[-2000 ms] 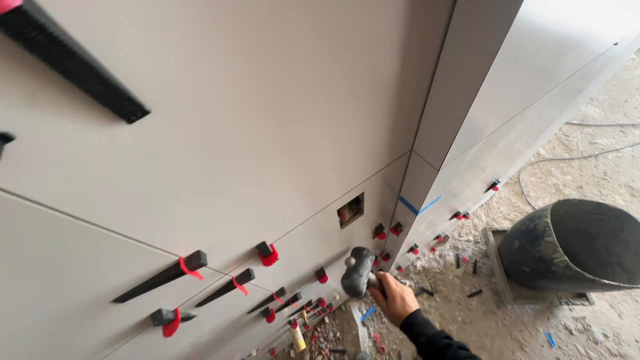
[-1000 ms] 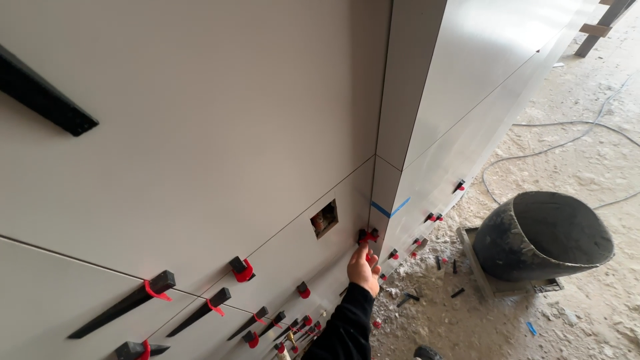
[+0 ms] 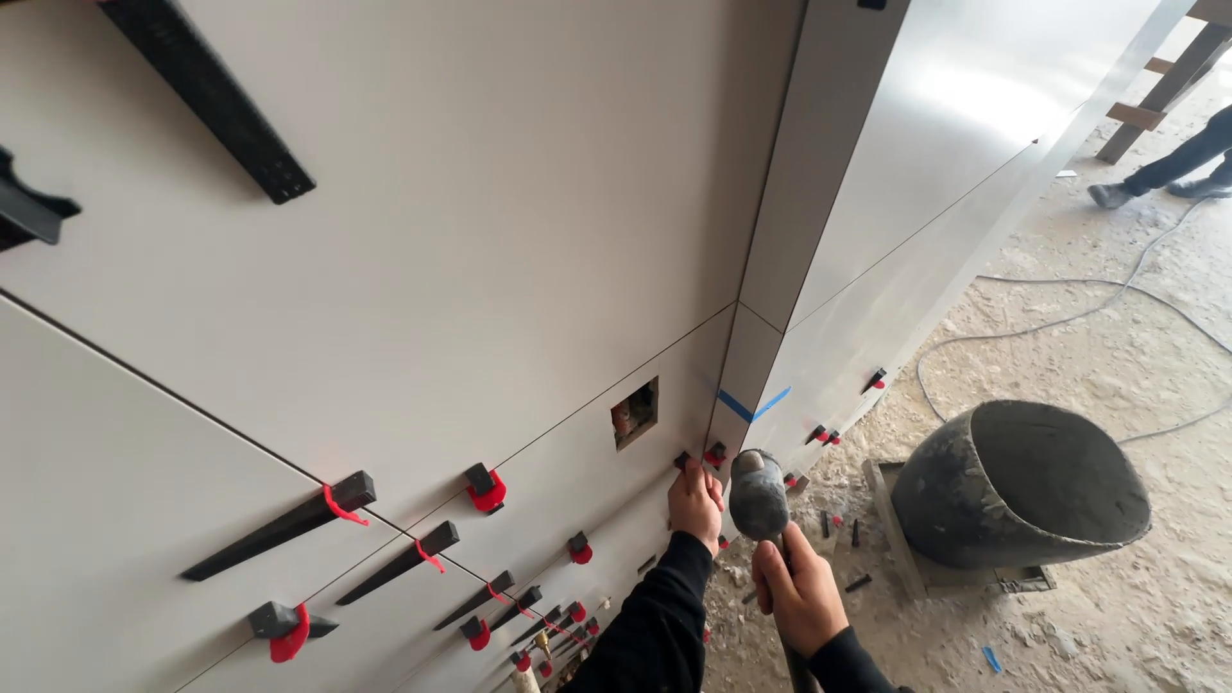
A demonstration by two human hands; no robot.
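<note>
My left hand (image 3: pixel 696 502) holds a black tile-leveling wedge (image 3: pixel 682 461) at the lower tiled wall, left of the corner. A second wedge with a red clip (image 3: pixel 714 454) sits just right of its fingertips. In my right hand (image 3: pixel 801 589) is a rubber mallet (image 3: pixel 759 496), its head raised beside the left hand and apart from it. Black wedges (image 3: pixel 284 525) in red clips stick out along the joints of the large grey wall tiles (image 3: pixel 462 212). A square cutout (image 3: pixel 635 413) opens in the tile above the left hand. Blue tape (image 3: pixel 754 406) crosses the corner.
A black bucket (image 3: pixel 934 500) stands on a tray at the right. Loose wedges (image 3: pixel 858 583) and debris lie on the rough floor (image 3: pixel 1068 385), where a cable (image 3: pixel 1049 281) runs. Another person's legs (image 3: pixel 1174 164) show at the upper right. A large black wedge (image 3: pixel 217 106) juts out upper left.
The mallet, in a hand at the lower wall two seconds ago and unseen one second ago, is in view in my right hand. Both hands now show, and another person's legs have come into view.
</note>
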